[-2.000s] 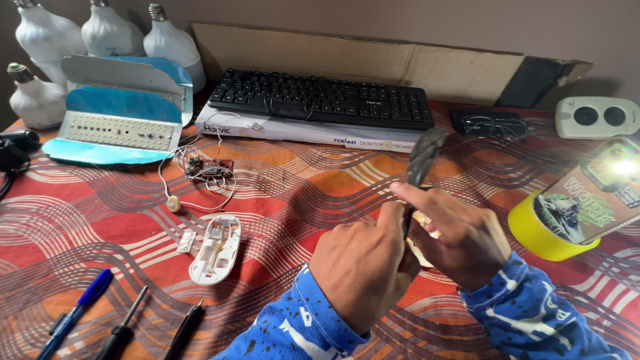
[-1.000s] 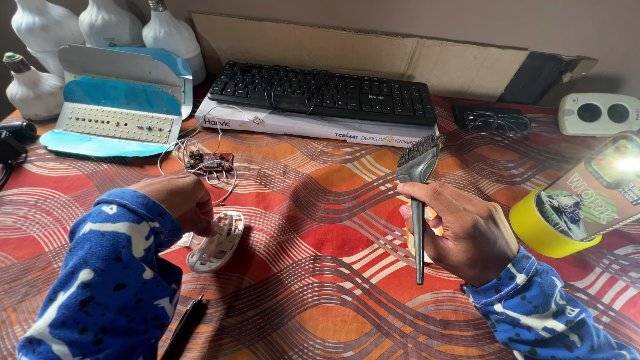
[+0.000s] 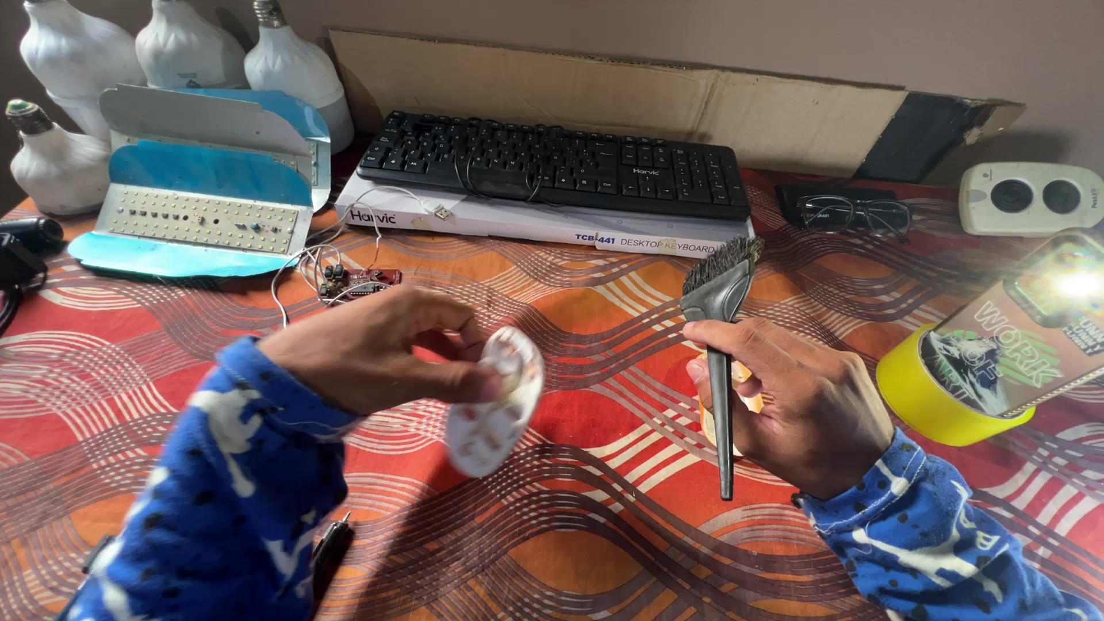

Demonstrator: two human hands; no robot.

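Between the thumb and fingers of my left hand (image 3: 388,349) is a white oval plastic shell (image 3: 496,414), lifted off the cloth, tilted and a little blurred. It looks like a computer mouse housing. My right hand (image 3: 793,397) grips the handle of a black brush (image 3: 720,293), its dark bristles pointing up and its handle end down. A pale piece with orange parts (image 3: 746,388) lies partly hidden behind the right hand. Behind my left hand rests a small reddish circuit board (image 3: 358,283) with thin white wires and a USB plug (image 3: 442,212).
A black keyboard (image 3: 561,164) lies on its white box (image 3: 517,228). White LED bulbs (image 3: 297,78) and blue-and-white LED panels (image 3: 207,220) stand back left. Eyeglasses (image 3: 854,214), a beige two-dial device (image 3: 1031,198) and a yellow holder with a lit phone (image 3: 940,397) are right. A dark tool (image 3: 332,548) lies under my left sleeve.
My left hand has lifted the white shell off the cloth and moved it right. Two seconds ago both hands were together at the brush. The right hand still holds it.
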